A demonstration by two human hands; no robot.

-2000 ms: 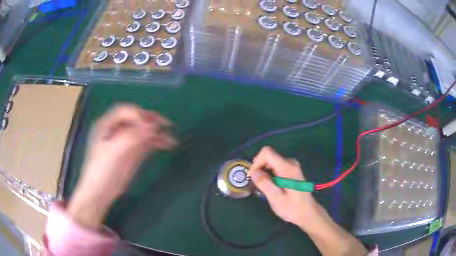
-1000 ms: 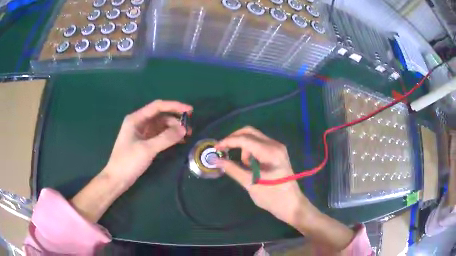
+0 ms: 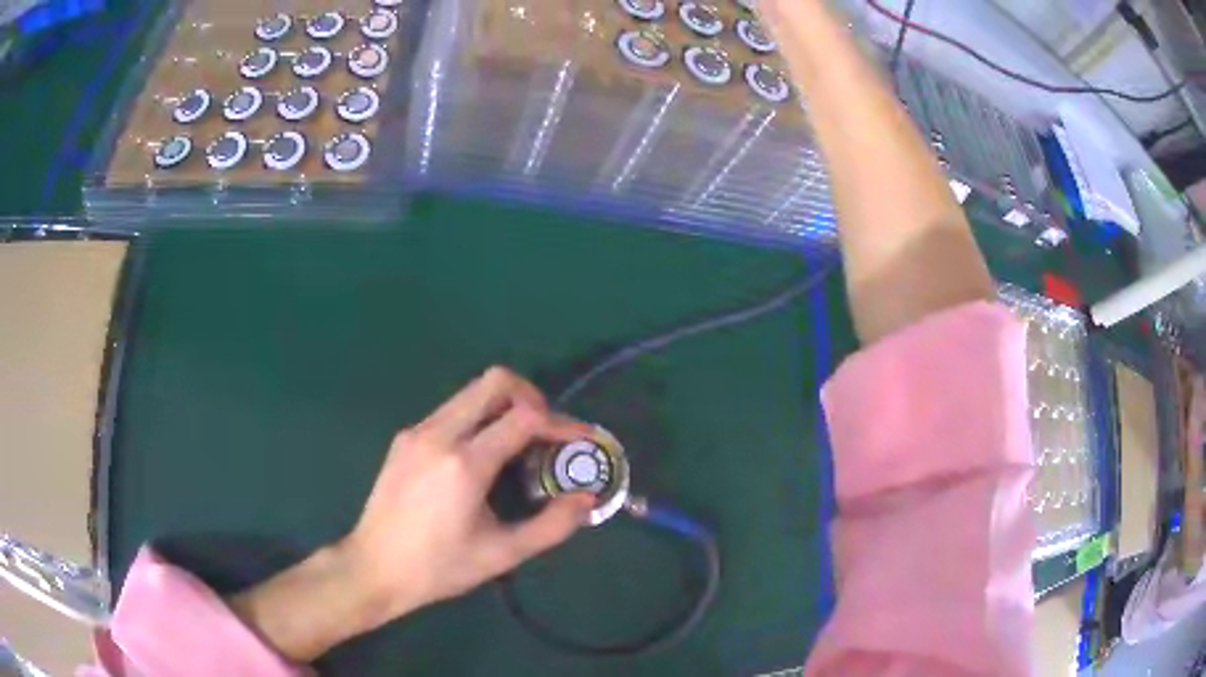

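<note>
A round component [image 3: 582, 466] with a pale centre and dark ring lies flat on the silver-and-brass contact base [image 3: 619, 487]. My left hand [image 3: 463, 489] has thumb and fingertips at opposite edges of the component; it covers the base's left side. A dark test lead [image 3: 718, 571] loops on the mat, with a blue piece [image 3: 672, 520] beside the base. My right forearm reaches up across the stacked trays, and the right hand is cut off by the top edge. The green test probe does not show.
Stacked blister trays [image 3: 265, 201] with rows of discs stand at the back. A tray with bare cardboard [image 3: 60, 357] lies left. The right-hand tray [image 3: 1058, 437] is partly hidden by my pink sleeve. Part of a red lead [image 3: 952, 56] shows at the top right.
My left hand has moved down and right to the base, bringing the component it held. My right hand has left the base and gone up out of the picture.
</note>
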